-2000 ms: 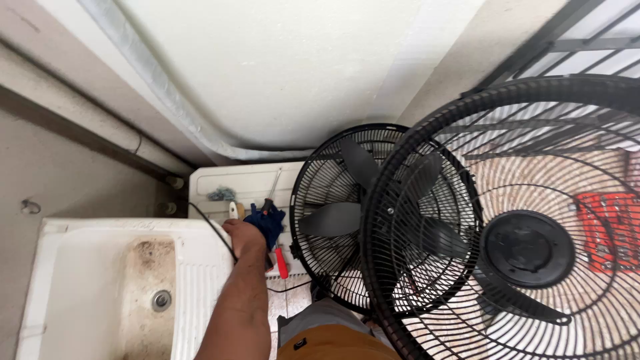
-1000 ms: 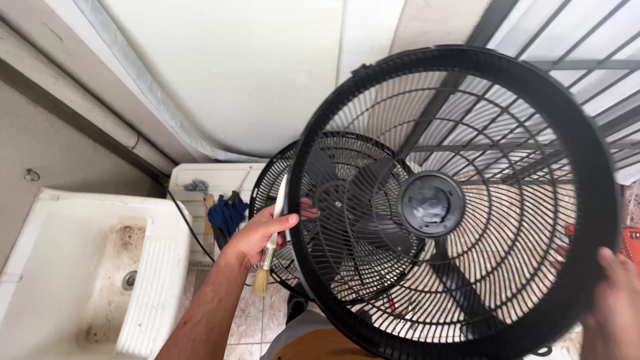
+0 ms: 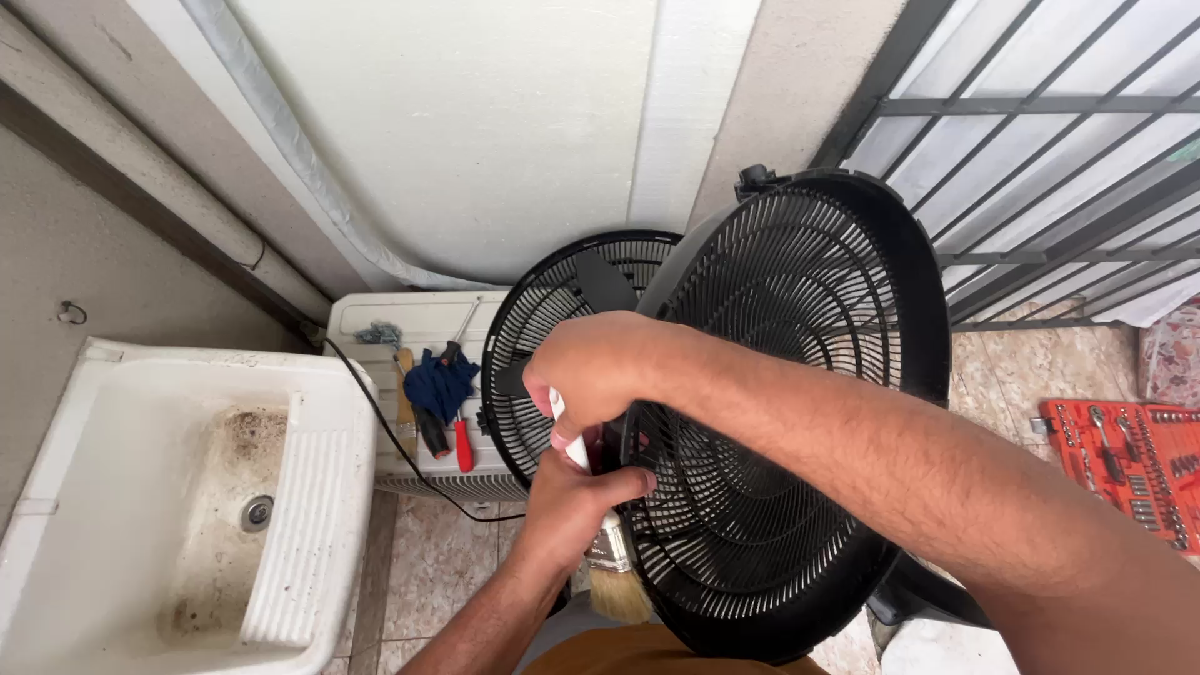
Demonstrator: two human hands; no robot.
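My left hand (image 3: 572, 502) holds the fan's front grille (image 3: 778, 375) at its near left rim, with the thumb over the edge. A paintbrush (image 3: 614, 558) with a white handle and pale bristles lies along that hand, bristles down. My right hand (image 3: 600, 370) reaches across the grille, its fingers curled around the top of the brush handle. Its fingertips are partly hidden. The black grille is tilted on edge. Behind it stands the fan (image 3: 600, 281), with its dark blades and rear grille partly covered by my hands.
Left is a stained white laundry sink (image 3: 328, 525). On a white ribbed unit (image 3: 356, 314) lie a blue cloth (image 3: 439, 384), a red-handled screwdriver (image 3: 463, 445) and another brush (image 3: 405, 412). A black cable (image 3: 375, 412) hangs between. Right are a red socket set (image 3: 1106, 450) and a barred gate (image 3: 1012, 108).
My right hand has left the grille's right rim and crossed over to the brush handle beside my left hand. The grille has turned from facing the view to a steep tilt.
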